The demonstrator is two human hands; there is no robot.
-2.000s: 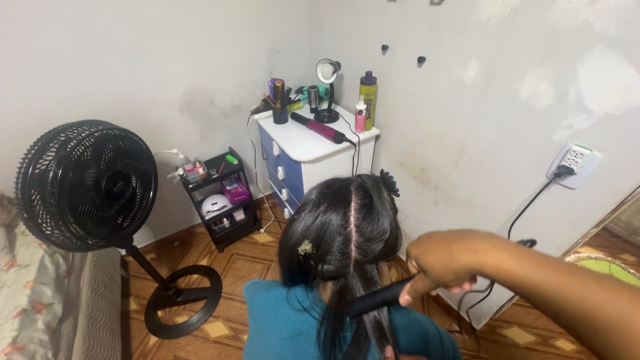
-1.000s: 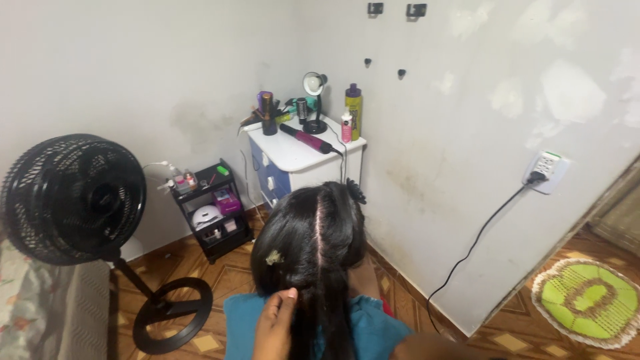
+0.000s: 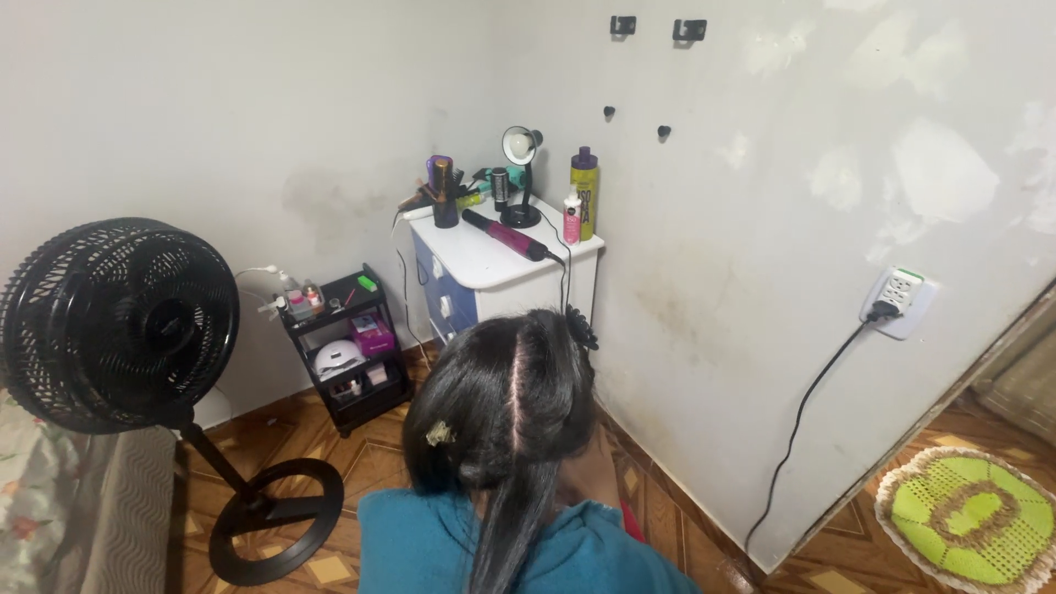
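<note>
Neither of my hands shows in the head view now. Below the middle, a person with their back to me has long dark hair (image 3: 495, 396) with a parting down the back of the head. A light-coloured hair clip (image 3: 439, 433) is on the left side and a black hair clip (image 3: 582, 327) on the right. A straight lock (image 3: 516, 528) hangs over the back of their teal top (image 3: 412, 544). The cord (image 3: 796, 429) from the wall outlet (image 3: 899, 290) runs down past the wall's lower edge; what it leads to is hidden.
A black pedestal fan (image 3: 169, 326) stands left, beside a bed (image 3: 99, 511). Ahead are a black shelf cart (image 3: 355, 346) and a white-and-blue dresser (image 3: 528, 268) bearing a purple hot-air brush (image 3: 507, 237), a desk lamp (image 3: 521, 177) and bottles. A green crocheted rug (image 3: 965, 511) lies right.
Two seconds ago a hand held a black hair straightener on the lock; a second ago a hand touched the hair. Both hands have left the view. The view has shifted somewhat.
</note>
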